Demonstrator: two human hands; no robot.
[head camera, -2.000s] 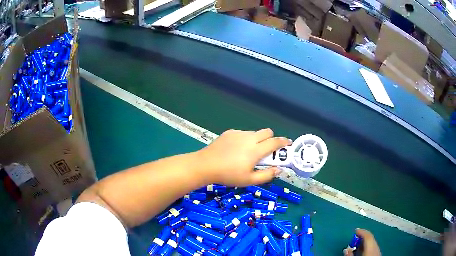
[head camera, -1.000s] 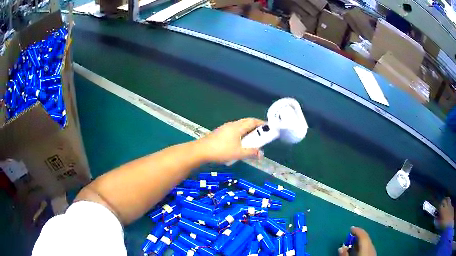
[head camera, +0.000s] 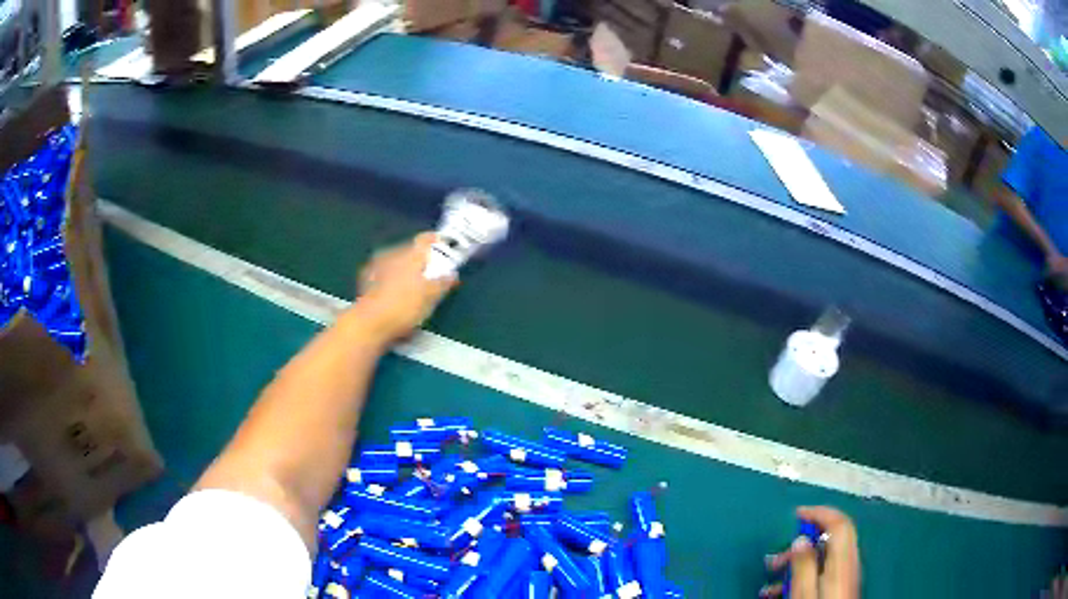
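My left hand (head camera: 404, 279) holds a white fan body (head camera: 469, 225) by its handle, over the dark green conveyor; the hand and fan are blurred. My right hand (head camera: 827, 555) is at the lower right, cut off by the bottom edge, with its fingers closed around a blue battery (head camera: 807, 536) that is mostly hidden. A heap of blue batteries (head camera: 469, 515) with white labels and thin leads lies on the green worktop in front of me. Another white fan body (head camera: 805, 366) rests on the conveyor at the right.
A cardboard box (head camera: 88, 433) of blue batteries stands at the left. A cream edge strip (head camera: 562, 404) separates worktop and conveyor (head camera: 632, 316). A white strip (head camera: 796, 171) lies on the far ledge. A person in blue (head camera: 1036, 193) is at the far right, with cartons behind.
My left hand has carried the fan body off the edge strip, away and to the left over the conveyor. The other fan body came into view at the right. The view has turned right.
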